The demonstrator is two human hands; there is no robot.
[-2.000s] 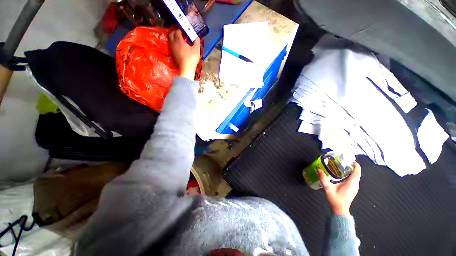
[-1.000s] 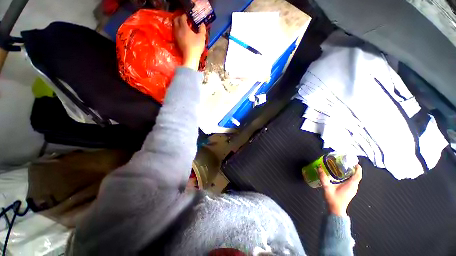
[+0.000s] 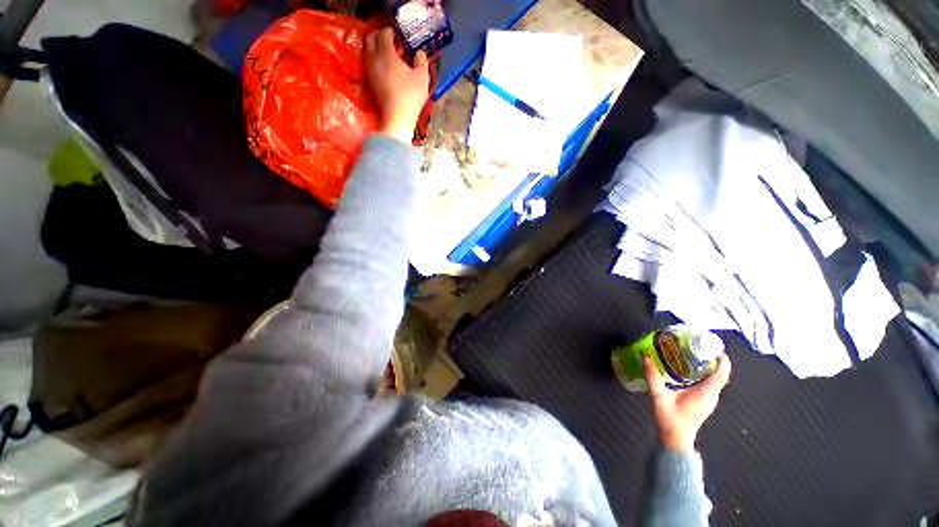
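My left hand (image 3: 400, 74) is at the top, over the edge of the red plastic bag (image 3: 309, 103), with its fingers on the lower edge of a smartphone (image 3: 422, 23) with a lit screen. My right hand (image 3: 688, 399) is closed around a bottle (image 3: 669, 358) with a green-yellow label and brown contents. The bottle lies tilted low over the black ribbed table (image 3: 546, 360). A fanned stack of white cut pieces (image 3: 710, 216) with dark stripes lies just beyond the bottle.
A cabinet with a blue front (image 3: 515, 211) holds white paper (image 3: 520, 98) and a blue pen (image 3: 510, 96). A cream bucket (image 3: 412, 350) stands below. A grey padded arm (image 3: 762, 62) runs behind the table. Black cloth (image 3: 165, 144) hangs at the left.
The phone has come down from a raised tilt and my left hand has moved slightly up in the picture. My right hand still holds the bottle, now slightly further left in view.
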